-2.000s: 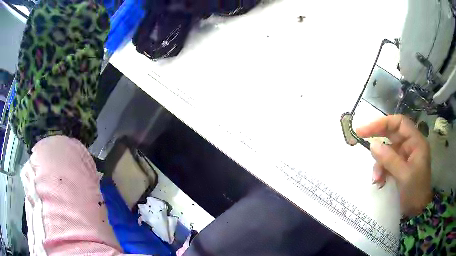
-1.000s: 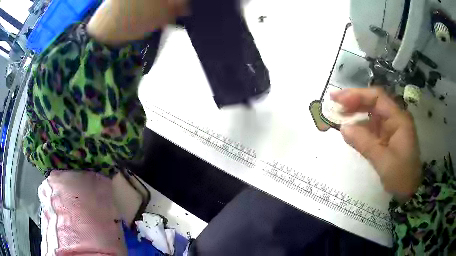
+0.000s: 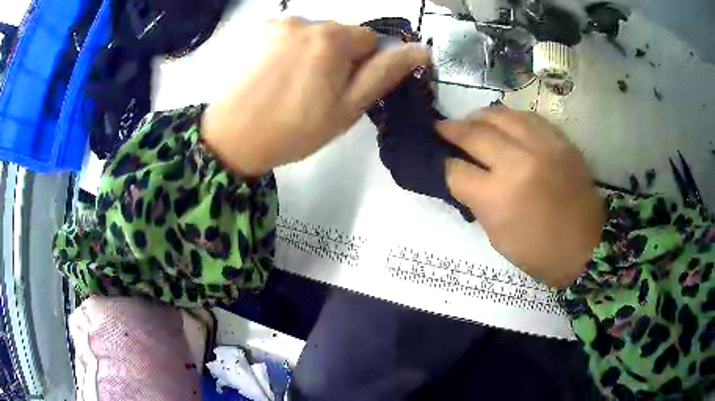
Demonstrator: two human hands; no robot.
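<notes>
A dark fabric band [image 3: 411,145] lies over the white machine table [image 3: 329,196], left of and below the shiny needle plate [image 3: 459,51]. My left hand [image 3: 294,94] grips its upper part between thumb and fingers. My right hand [image 3: 525,184] pinches its lower right part between thumb and fingers. Small pale or reddish specks show along the band near my left fingertips. The needle area at the top is partly cut off by the picture's edge. The wire lever's pad is hidden.
A cream ribbed knob [image 3: 553,59] stands right of the needle plate. A dark heap of pieces [image 3: 133,70] lies at upper left beside a blue plastic bin [image 3: 51,86]. A thin dark pointed tool [image 3: 686,180] lies far right. White scraps [image 3: 239,372] are below the table.
My left hand has moved right and down with the dark band, towards the needle plate. My right hand no longer shows the small white object and now holds the band. The view has shifted.
</notes>
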